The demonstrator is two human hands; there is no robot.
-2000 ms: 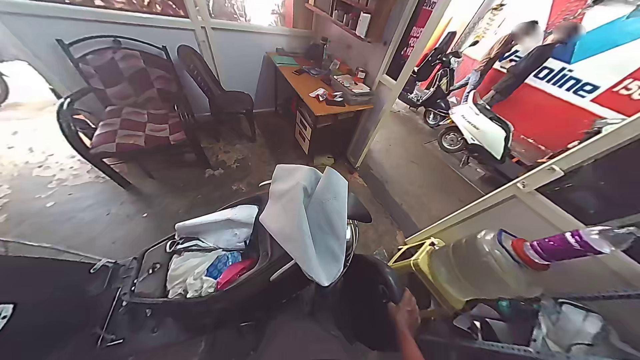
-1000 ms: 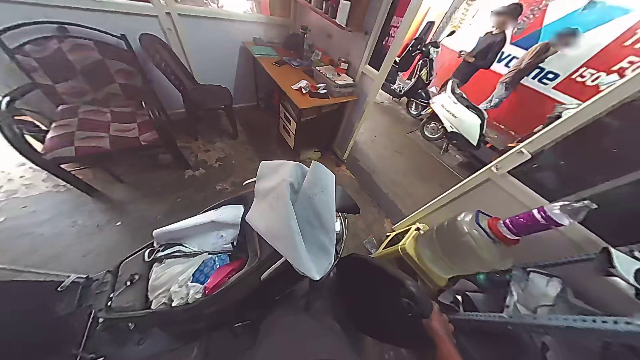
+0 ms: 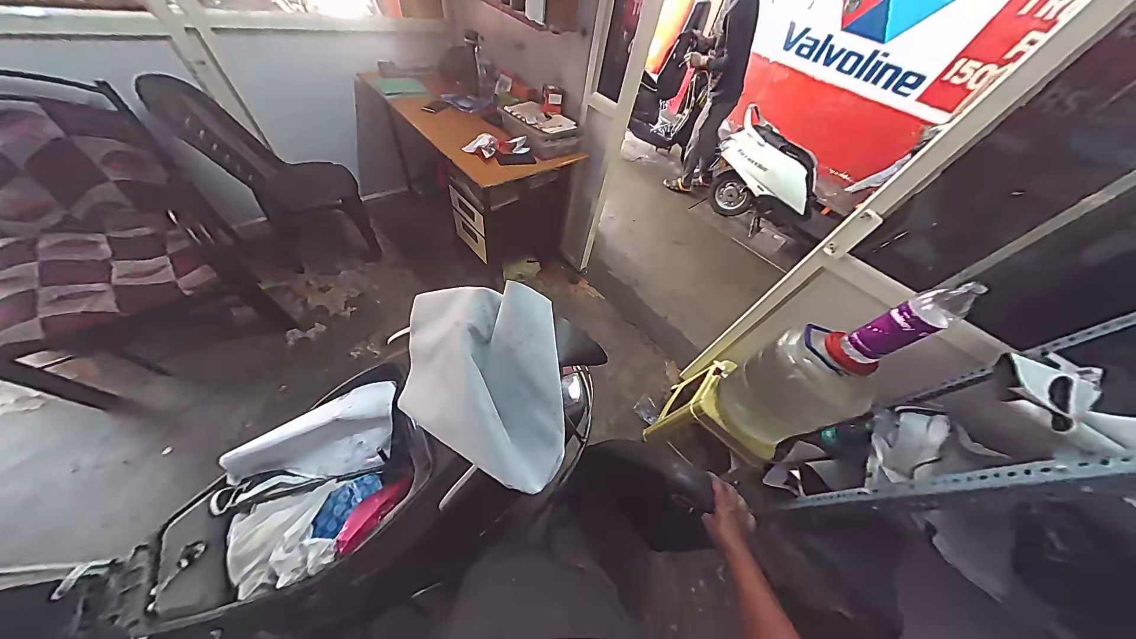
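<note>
My right hand (image 3: 731, 515) has its fingers on the right edge of a black scooter seat (image 3: 639, 493), at the lower middle. My left hand is not in view. Left of the seat stands a scooter body with its storage space (image 3: 191, 550) uncovered, holding white plastic bags (image 3: 284, 537), a blue item (image 3: 344, 506) and a pink item (image 3: 373, 515). A folded white sheet (image 3: 311, 435) lies at the edge of that space. Another white sheet (image 3: 488, 382) is draped over the scooter beside it.
At right, a large clear water bottle (image 3: 781, 386) rests on a yellow stand (image 3: 692, 413) by a metal shelf (image 3: 985, 479). A wooden desk (image 3: 461, 151), a dark plastic chair (image 3: 266, 169) and a checkered seat (image 3: 98, 266) are farther off. A person (image 3: 723, 80) stands outside near a white scooter (image 3: 768, 164).
The two people outside have shifted, and only one shows now. My right hand stays at the black seat. The view has moved somewhat.
</note>
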